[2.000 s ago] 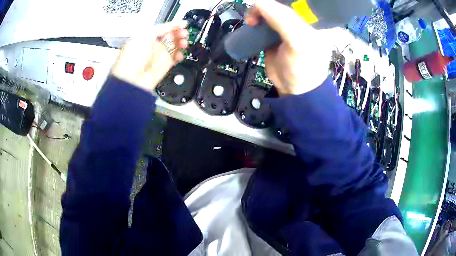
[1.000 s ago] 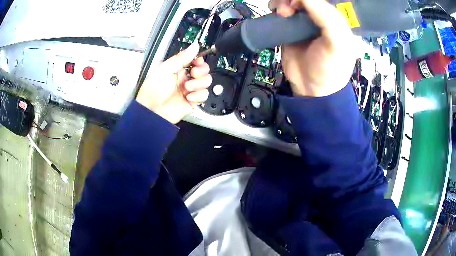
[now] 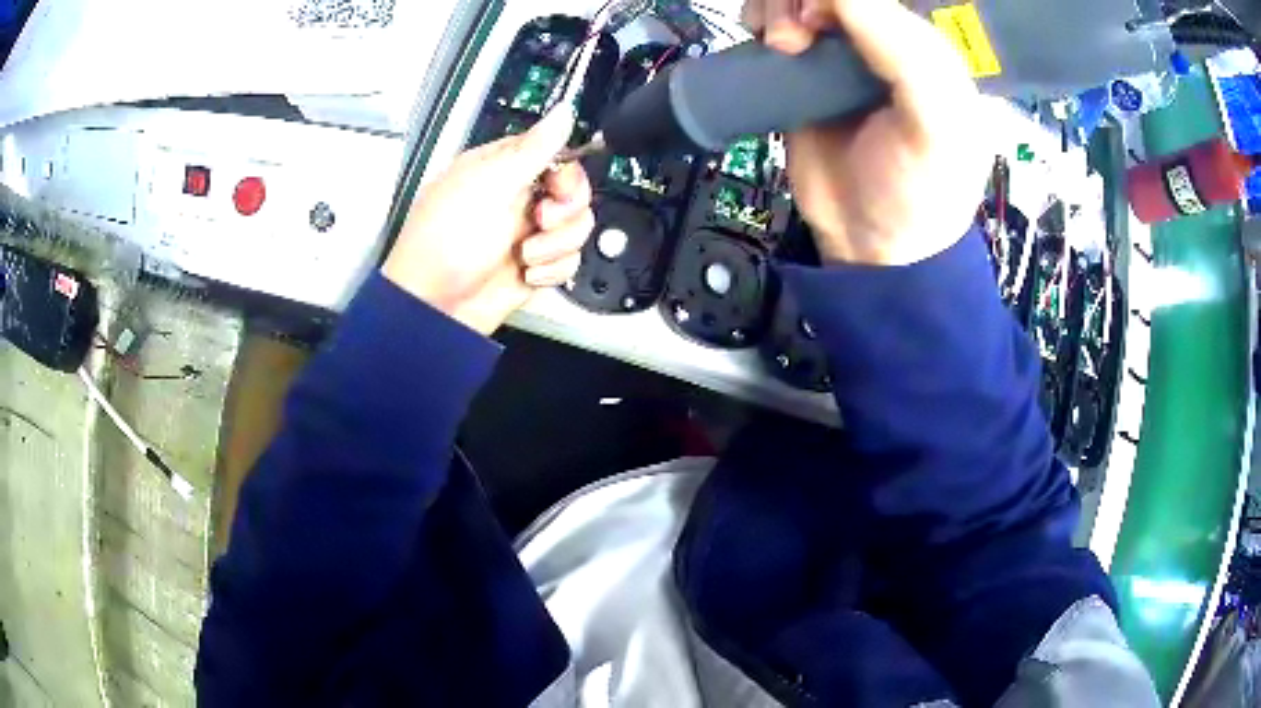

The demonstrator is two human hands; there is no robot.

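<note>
My right hand (image 3: 878, 145) is wrapped around the thick grey electric screwdriver (image 3: 774, 94), which lies nearly level with its dark nose and thin bit pointing left. My left hand (image 3: 498, 221) is at the bit's tip, thumb and forefinger close together there, the other fingers curled. Whether it holds a screw is too small to tell. Black plastic housings (image 3: 719, 281) with pale central discs and green circuit boards (image 3: 744, 205) lie side by side under the screwdriver. The leftmost housing is partly hidden behind my left hand.
A control box (image 3: 215, 201) with a red switch and button stands at left. More housings (image 3: 1093, 311) lie at right beside the green conveyor belt (image 3: 1182, 415). A red squeeze bottle (image 3: 1185, 184) is at upper right. A code sheet (image 3: 340, 11) is at upper left.
My right hand and the screwdriver have moved right, and the screwdriver has swung level with its bit leftward. My left hand, earlier open-fingered over the leftmost housing, has come to the bit's tip.
</note>
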